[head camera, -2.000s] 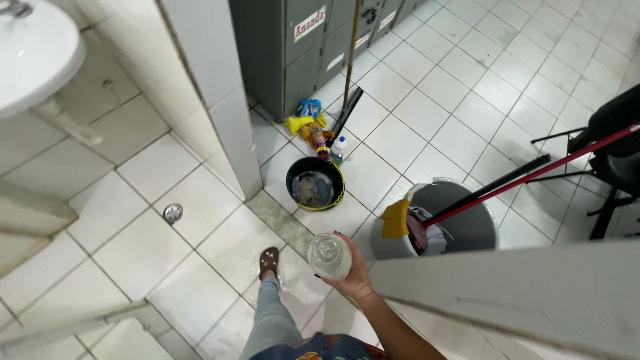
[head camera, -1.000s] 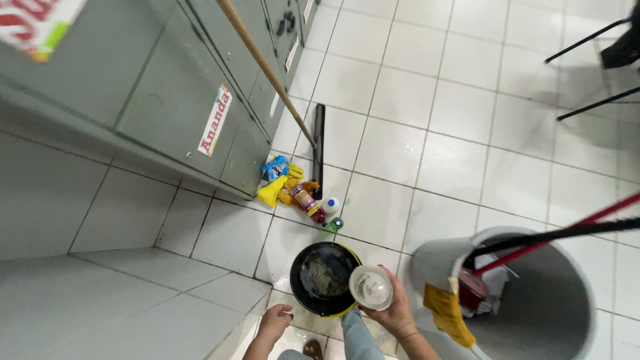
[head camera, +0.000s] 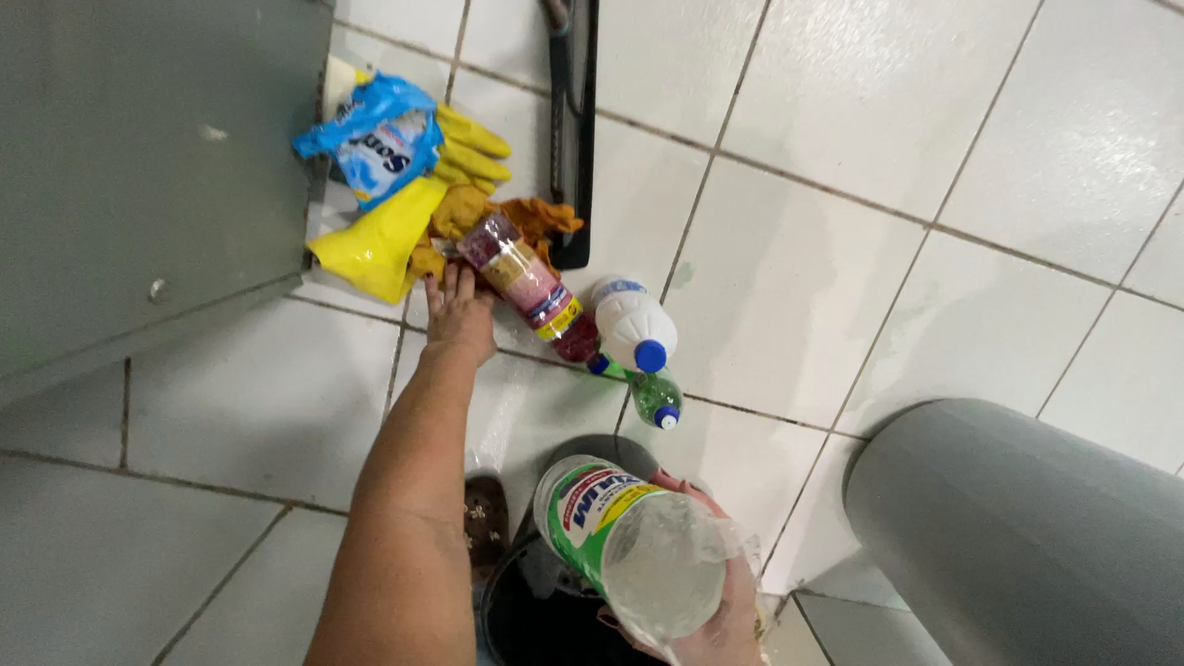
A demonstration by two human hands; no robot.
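Observation:
My left hand (head camera: 458, 314) reaches down to the orange-brown cloths (head camera: 460, 215), fingers apart, at the lower end of a plastic bottle of dark red liquid (head camera: 527, 285). Whether its fingertips touch the cloth is unclear. My right hand (head camera: 726, 592) grips a cut clear plastic bottle (head camera: 615, 527) with a green label, above the black bucket (head camera: 527, 601). A white bottle with a blue cap (head camera: 635, 324) and a green bottle (head camera: 657, 398) stand beside the red one. Yellow rubber gloves (head camera: 384, 236) and a blue plastic packet (head camera: 381, 139) lie against the locker.
A grey metal locker (head camera: 157, 166) rises at the left. The black floor squeegee (head camera: 575, 139) rests beyond the cloths on the white tiled floor (head camera: 795, 268). At the lower right is a large grey bin (head camera: 1027, 518). My shoe (head camera: 486, 523) shows beside the bucket.
My left hand has moved forward from beside the bucket to the cloths and bottles. The cut bottle, still in my right hand, is now tilted on its side. The view has moved much closer to the floor.

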